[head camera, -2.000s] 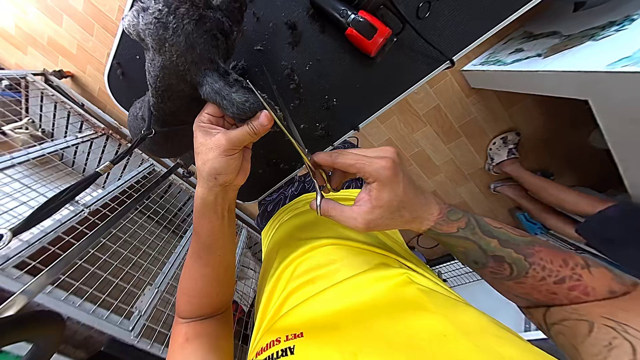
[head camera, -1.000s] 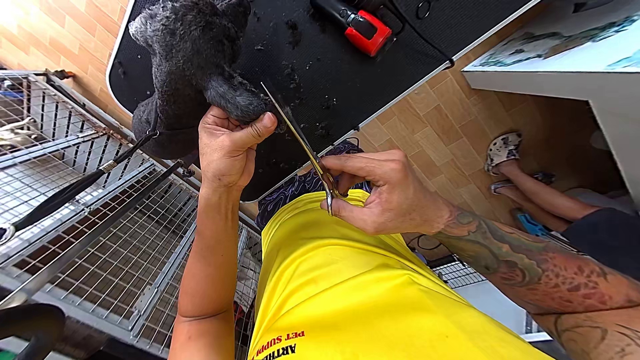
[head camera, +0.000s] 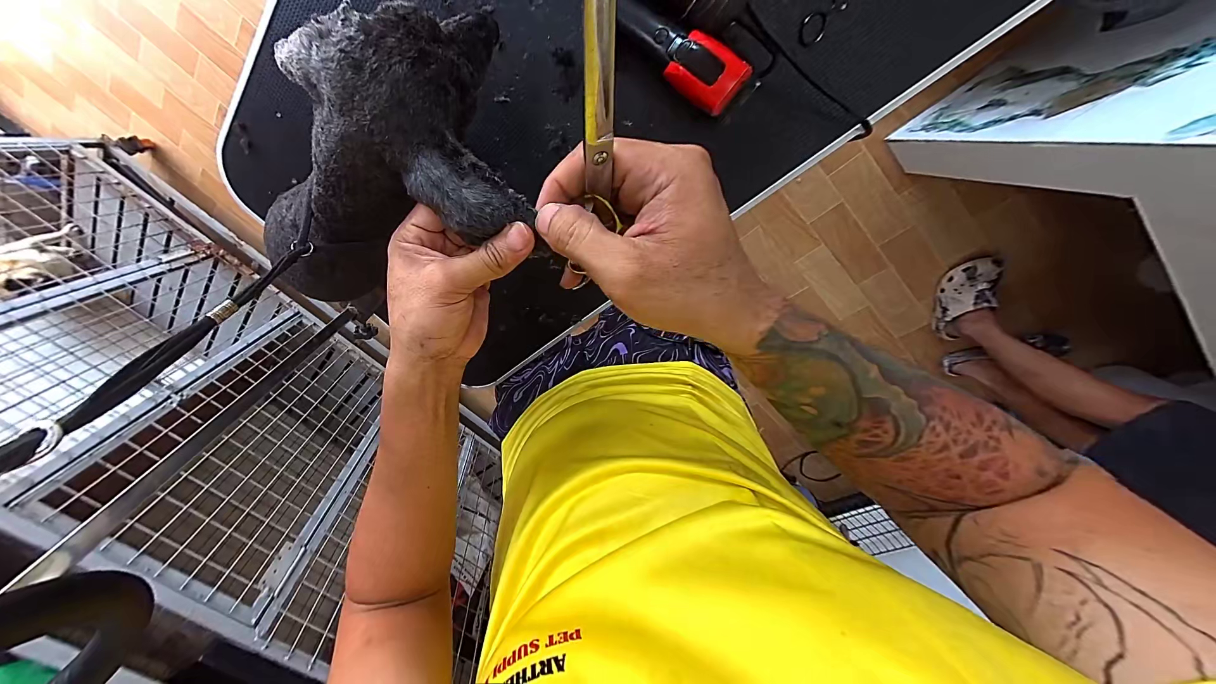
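Note:
A dark grey, curly-coated dog (head camera: 380, 104) stands on a black grooming table (head camera: 532, 57) at the upper left, a black loop about it. My left hand (head camera: 442, 280) holds one furry leg (head camera: 465, 190) near its end, thumb on top. Grooming scissors (head camera: 599, 114) rest in my right hand (head camera: 646, 228), their blades together and pointing away from me, the finger rings partly hidden by my fingers. The thumb and forefinger of that hand meet at the tip of the leg's fur, close beside my left thumb.
A red and black clipper (head camera: 708, 71) with a cord lies on the table among loose hair clippings. Wire cages (head camera: 237, 475) stand at the left, with a black strap (head camera: 142, 370) crossing above them. At the right are a white counter (head camera: 1035, 161) and a seated person's legs (head camera: 1035, 380).
My right hand has moved up and left to the end of the leg. The scissors have swung from pointing at the leg to pointing away from me, blades now together.

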